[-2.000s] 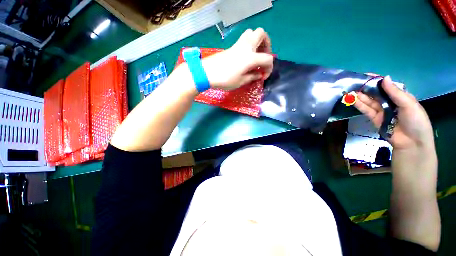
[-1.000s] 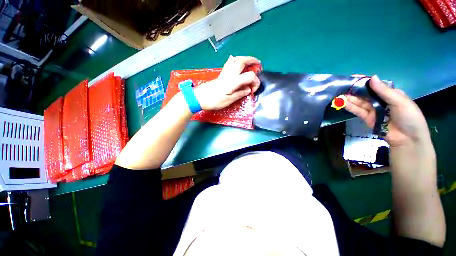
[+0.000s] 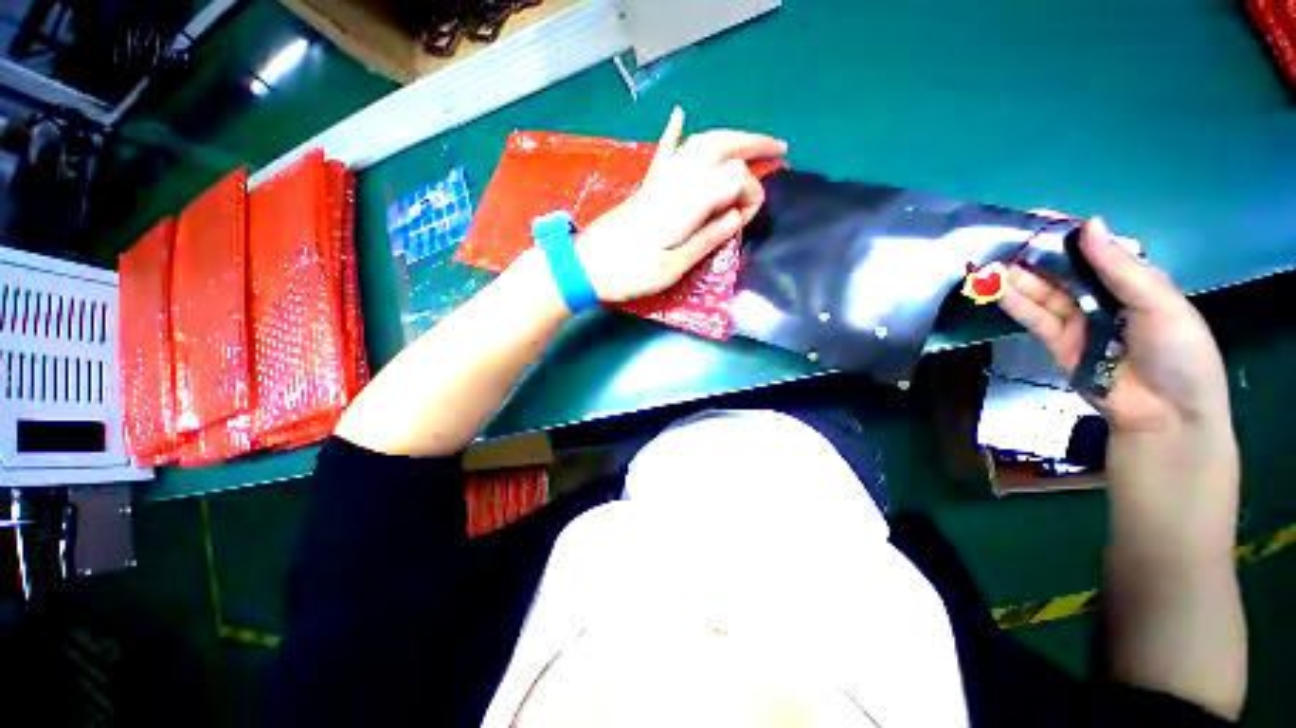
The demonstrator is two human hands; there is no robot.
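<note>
A long motherboard covered with glossy black film (image 3: 853,270) lies tilted across the front of the bench, its left end at the opening of a red bubble bag (image 3: 569,185). My right hand (image 3: 1137,334) grips the board's right end, thumb above and fingers below. A red-and-yellow coin-cell battery (image 3: 985,283) on a thin dark red lead sits by those fingertips. My left hand (image 3: 682,213), with a blue band at the wrist, holds the bag's opening at the board's left end; its fingertips are partly hidden. How far the board reaches inside the bag is unclear.
Stacked red bubble bags (image 3: 301,292) lie at the left, beside white slotted equipment (image 3: 57,363). A release sheet with blue squares (image 3: 431,213) lies left of the bag. A grey plate (image 3: 689,26) rests on the back rail. More red bags (image 3: 1275,36) lie far right.
My left fingers have shifted along the bag's opening and spread somewhat. The view has tilted and moved slightly. My right hand keeps its grip on the board's right end.
</note>
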